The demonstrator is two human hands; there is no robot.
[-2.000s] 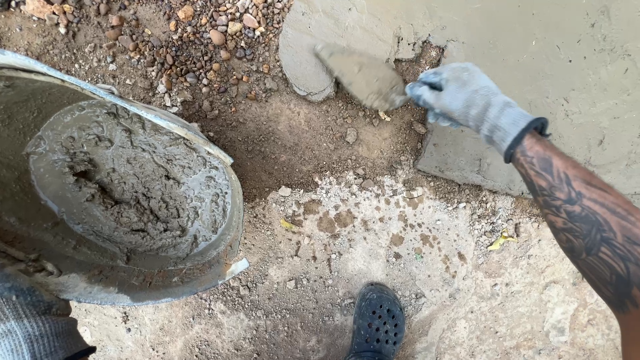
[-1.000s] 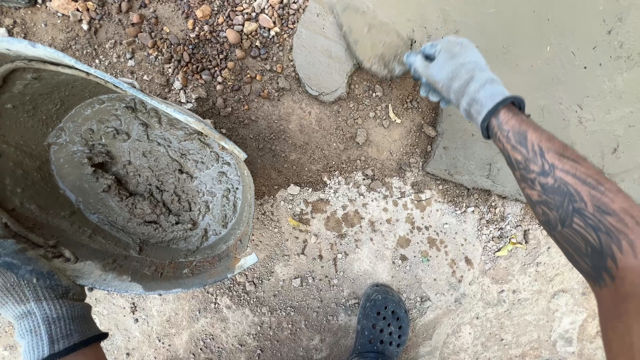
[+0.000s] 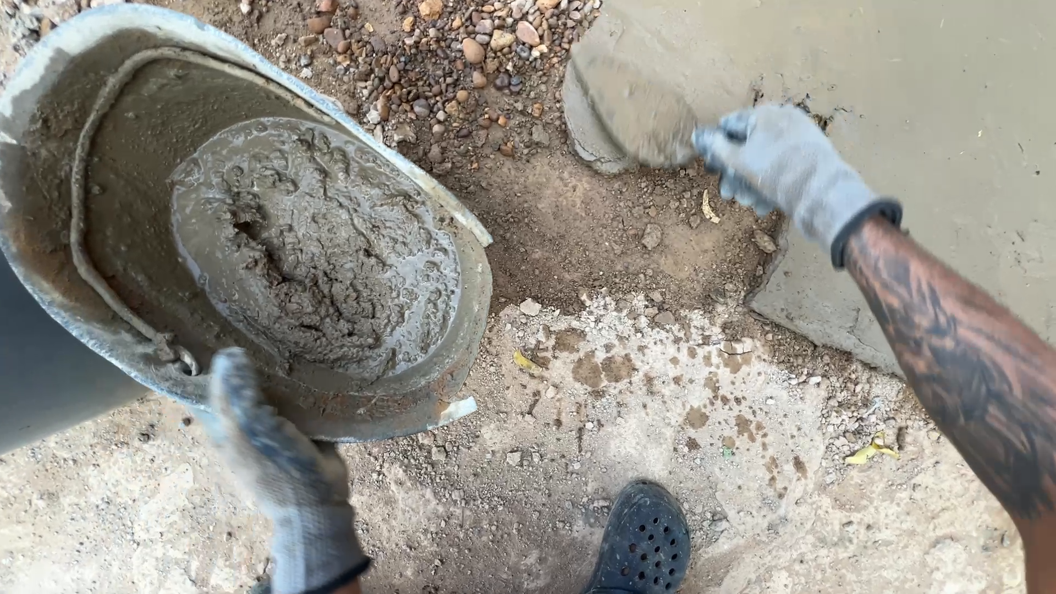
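Wet mortar (image 3: 330, 247) lies in a tilted, mud-coated bucket (image 3: 140, 107), with a rope handle (image 3: 81, 198) along its inside. My gloved left hand (image 3: 280, 470) is at the bucket's lower rim, thumb up along the outer edge; its fingers are mostly hidden behind the wall. On the right, my gloved right hand (image 3: 775, 165) grips a trowel (image 3: 639, 111), whose blurred, mortar-covered blade rests over the rounded edge of the smooth wet mortar layer (image 3: 924, 99). The trowel's handle is hidden in my fist.
Pebbles (image 3: 474, 49) lie between the bucket and the mortar layer. Bare soil (image 3: 594, 214) fills the notch in the layer's edge. A dark clog with holes (image 3: 643, 540) stands on the rough, pale ground (image 3: 511, 511). Small yellow leaves (image 3: 870, 450) lie about.
My left hand has come further into view at the bucket's rim, and more of the bucket's inside shows. The trowel blade stays near the rounded mortar edge, its angle changed.
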